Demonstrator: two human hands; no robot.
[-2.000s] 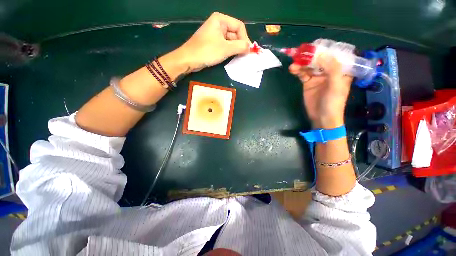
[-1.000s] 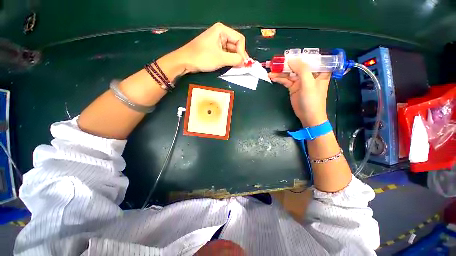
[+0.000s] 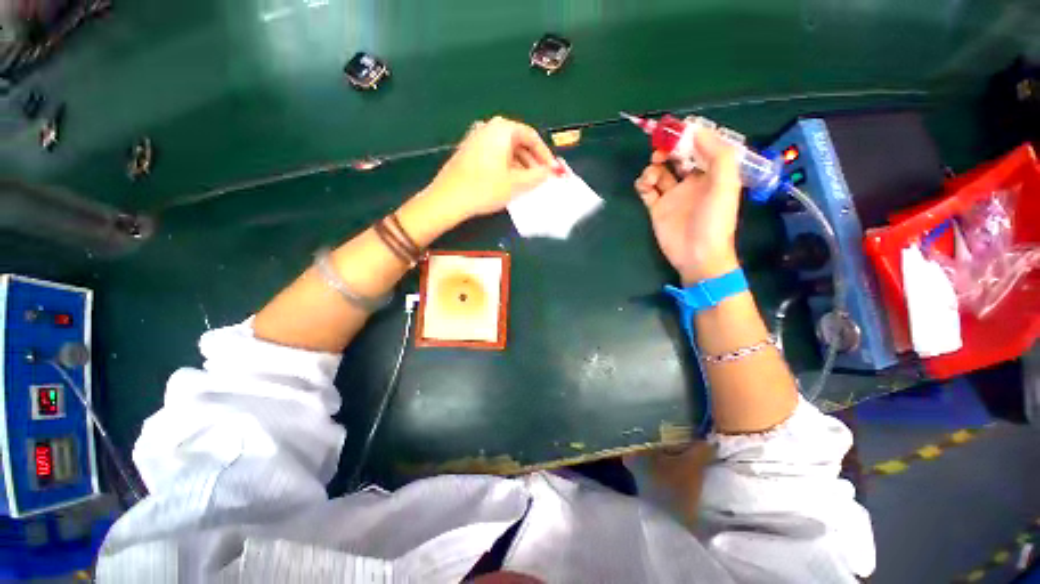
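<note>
My left hand [image 3: 498,167] pinches the corner of a white wiping paper [image 3: 553,208] with a small red spot near the fingertips. The paper hangs over the dark green bench. My right hand [image 3: 696,203] holds the dispensing syringe [image 3: 730,152], a clear barrel with red contents at the front. Its thin needle tip [image 3: 633,118] points up and left, apart from the paper. A clear hose [image 3: 823,228] runs from the blue rear cap [image 3: 766,180].
A white pad in an orange-brown frame [image 3: 462,324] lies on the bench. Smartwatch housings [image 3: 367,71] [image 3: 550,53] lie on the green surface beyond. The glue controller [image 3: 850,257] and red bin [image 3: 958,358] stand right. Another blue control box [image 3: 48,394] stands left.
The syringe tip has come away from the paper and now points up and left. The view has shifted, showing watch housings at the top and more of the left control box.
</note>
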